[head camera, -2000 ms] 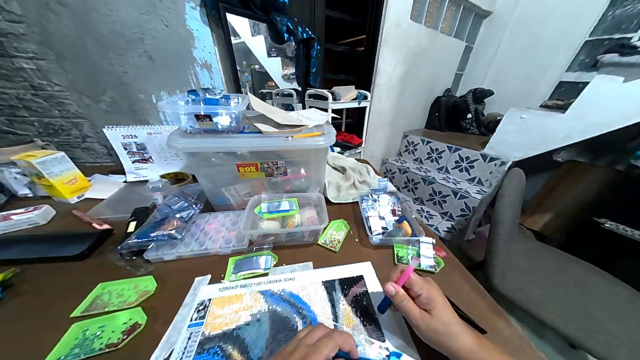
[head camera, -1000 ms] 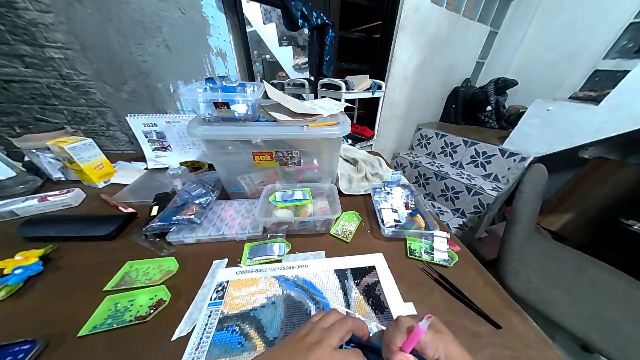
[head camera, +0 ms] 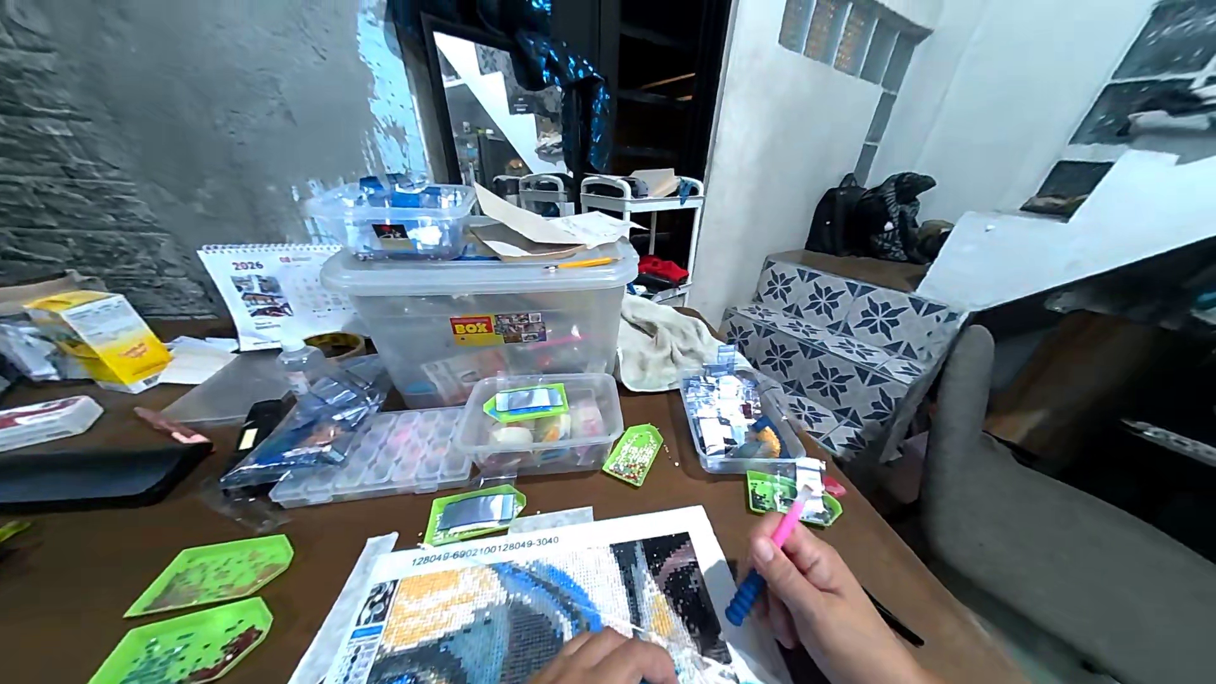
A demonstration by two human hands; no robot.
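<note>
My right hand [head camera: 807, 589] holds a pink diamond-painting pen [head camera: 788, 521] with a blue grip, its pink end raised over a green bead tray [head camera: 760, 491] at the right. My left hand [head camera: 608, 657] rests on the lower part of the diamond painting canvas [head camera: 703, 537], fingers bent; whether it holds anything is hidden. The canvas lies flat, partly covered with blue, yellow and black drills. Black tweezers [head camera: 893, 617] lie partly behind my right hand.
Green trays [head camera: 214, 573] of drills lie at the left. Behind the canvas are a clear bead organizer [head camera: 380, 456], a small plastic container [head camera: 541, 456], a large lidded storage box [head camera: 484, 275] and a right-hand container [head camera: 741, 465]. A grey chair [head camera: 1045, 532] stands at the right.
My right hand has moved from beside my left hand, low on the canvas, to the canvas's right edge, the pen still in it. My left hand stays on the canvas.
</note>
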